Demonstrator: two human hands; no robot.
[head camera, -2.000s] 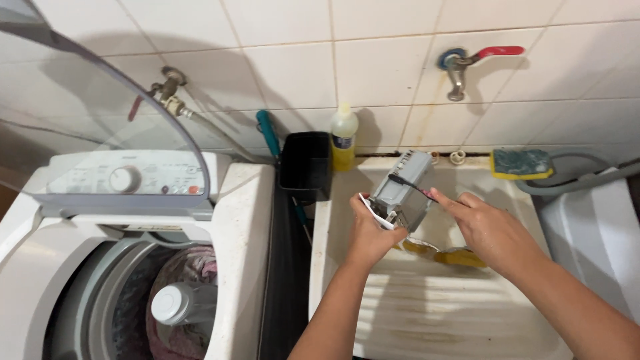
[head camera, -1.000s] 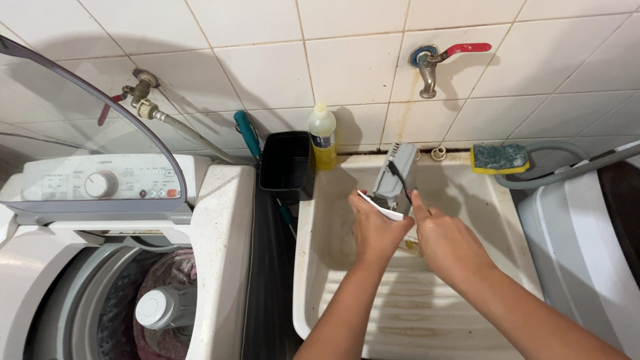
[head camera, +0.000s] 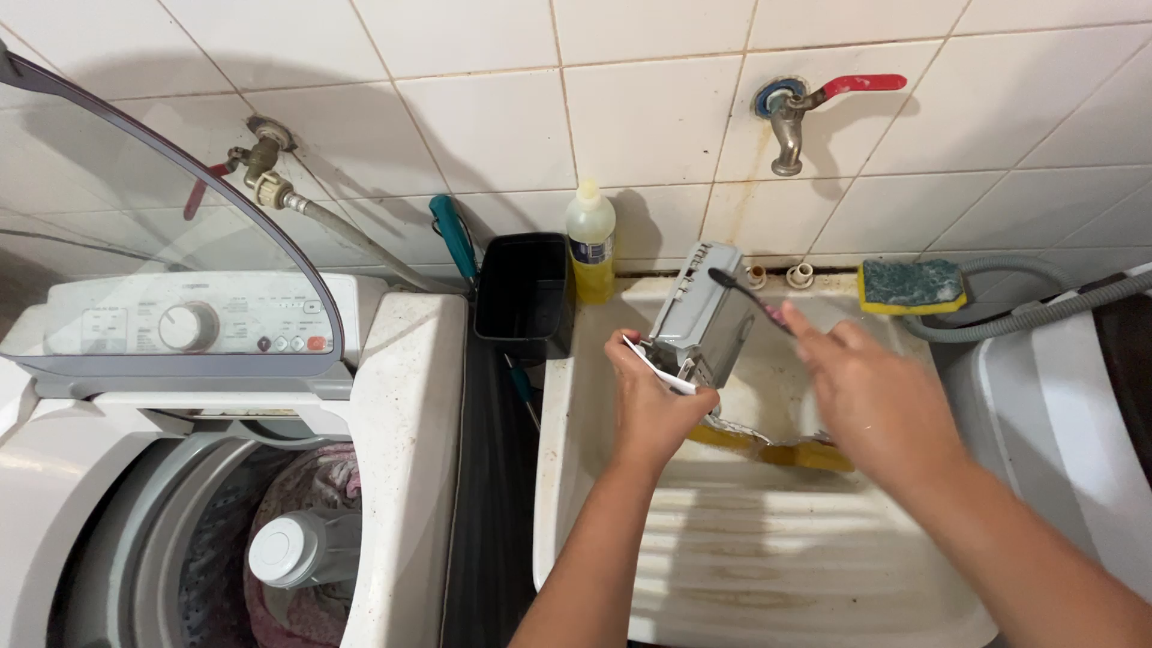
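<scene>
My left hand (head camera: 659, 405) grips the white front edge of a grey plastic dispenser drawer (head camera: 706, 310), tilted over the basin of a laundry sink (head camera: 747, 576). In my right hand (head camera: 868, 396), slightly blurred, is a toothbrush (head camera: 751, 297) with a dark head and a partly pink handle. Its head is by the drawer's upper right side; whether it touches cannot be told. Beneath the hands, a yellow-brown object (head camera: 805, 454) lies in the basin, partly hidden.
At left stands an open top-load washing machine (head camera: 409, 360) with cloth inside. A black bin (head camera: 524, 297), a bottle of yellow liquid (head camera: 591, 243) and a sponge (head camera: 911, 284) line the back. Above is a wall tap (head camera: 787, 135); a grey hose (head camera: 1017, 319) runs at right.
The toothbrush head has moved from over the drawer's face to its upper right side, and my right hand has moved away from my left. My left hand keeps hold of the drawer.
</scene>
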